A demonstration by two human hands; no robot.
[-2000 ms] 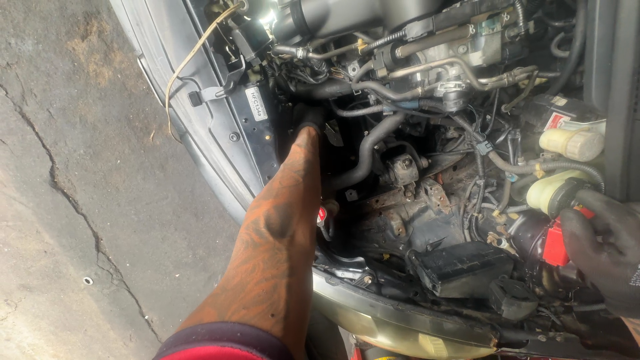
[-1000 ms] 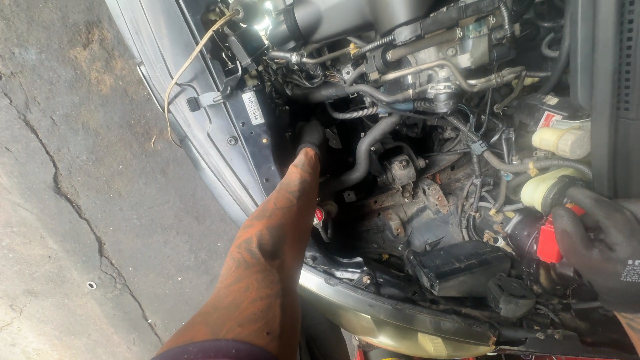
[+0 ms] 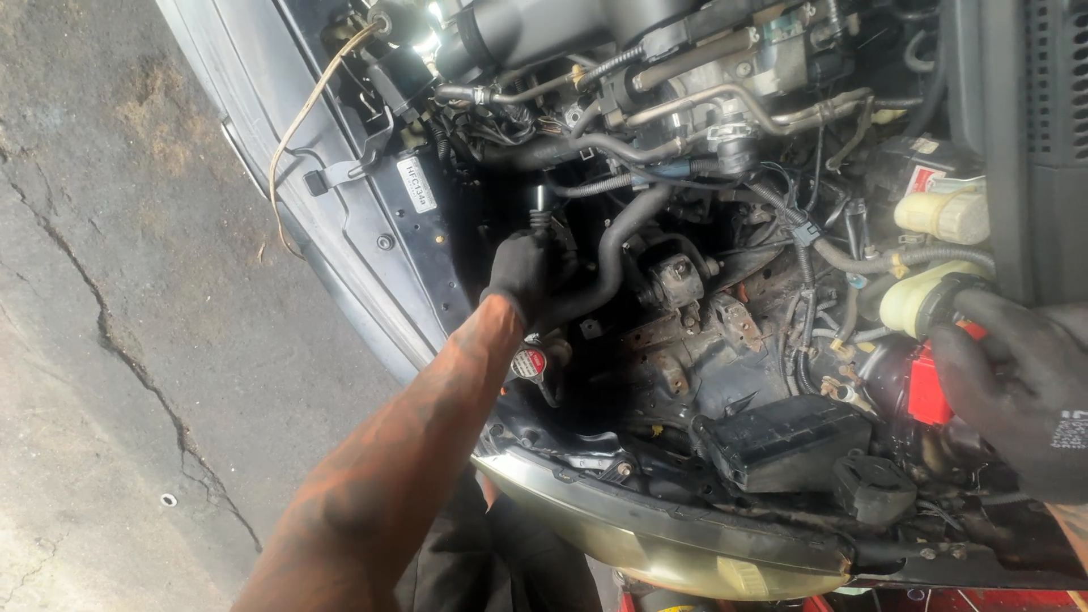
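My left hand (image 3: pixel 523 272), in a black glove, is closed in the dark gap behind the car's front panel, beside a curved black rubber hose (image 3: pixel 620 242). From the fist sticks a dark ribbed piece with a shiny metal end (image 3: pixel 541 204); its lower part is hidden. A radiator cap (image 3: pixel 529 363) with a red and white label lies below the wrist. My right hand (image 3: pixel 1007 374), also gloved, rests at the right against the black cap of a yellowed fluid reservoir (image 3: pixel 905 302) and a red plastic cover (image 3: pixel 928 387). Its grip is partly hidden.
The engine (image 3: pixel 739 85) with pipes and hoses fills the top. A black box (image 3: pixel 786 442) lies near the headlight (image 3: pixel 680 540). A thin cable (image 3: pixel 293 136) loops over the front panel. A second yellowed reservoir (image 3: pixel 943 212) stands at the right. Cracked pavement (image 3: pixel 170 340) lies left.
My left hand has come out of the dark gap into plainer view, and the ribbed piece with the shiny end now shows at it. My right hand stays at the reservoir cap.
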